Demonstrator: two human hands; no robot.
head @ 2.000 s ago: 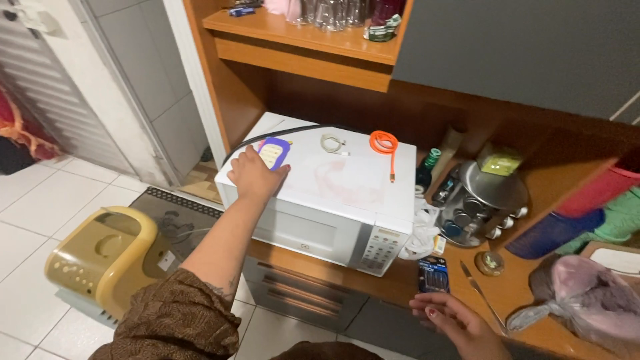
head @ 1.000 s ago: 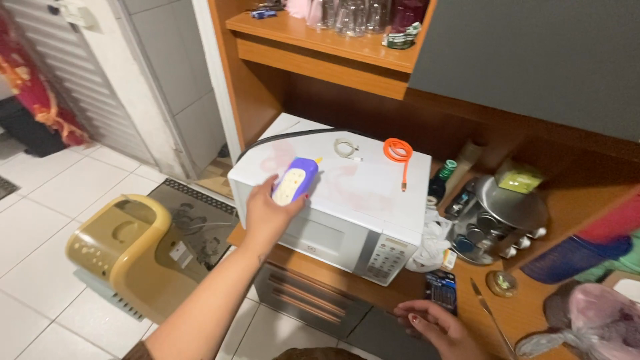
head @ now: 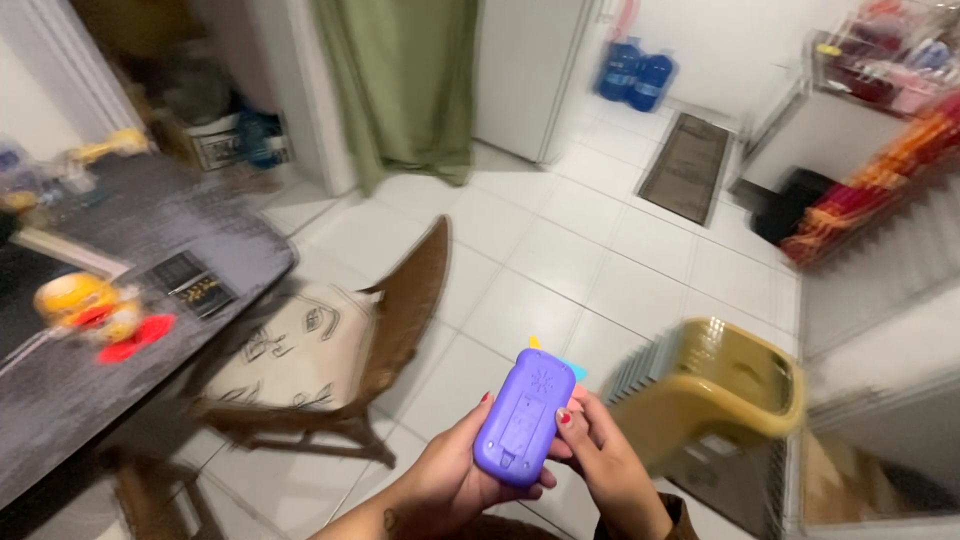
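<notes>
A purple plastic toy phone (head: 525, 420) is held low in the middle of the view, its back with speaker holes, a battery cover and screws facing up. Small yellow, blue and pink parts stick out past its top and right edge. My left hand (head: 457, 465) grips it from the left and below, fingers curled under the lower end. My right hand (head: 600, 450) holds its right side, the thumb near the edge of the back. The front of the toy is hidden.
A wooden chair with a printed seat (head: 300, 352) stands by a dark table (head: 247, 255) holding a yellow and red toy. At right is a yellow plastic pet carrier (head: 705, 382). Farther off are a green curtain (head: 405, 82), a floor mat (head: 686, 169) and blue water bottles (head: 637, 75).
The view has swung away from the microwave to the floor, chair and table. The toy, earlier in my left hand over the microwave, is now in both hands, back side up.
</notes>
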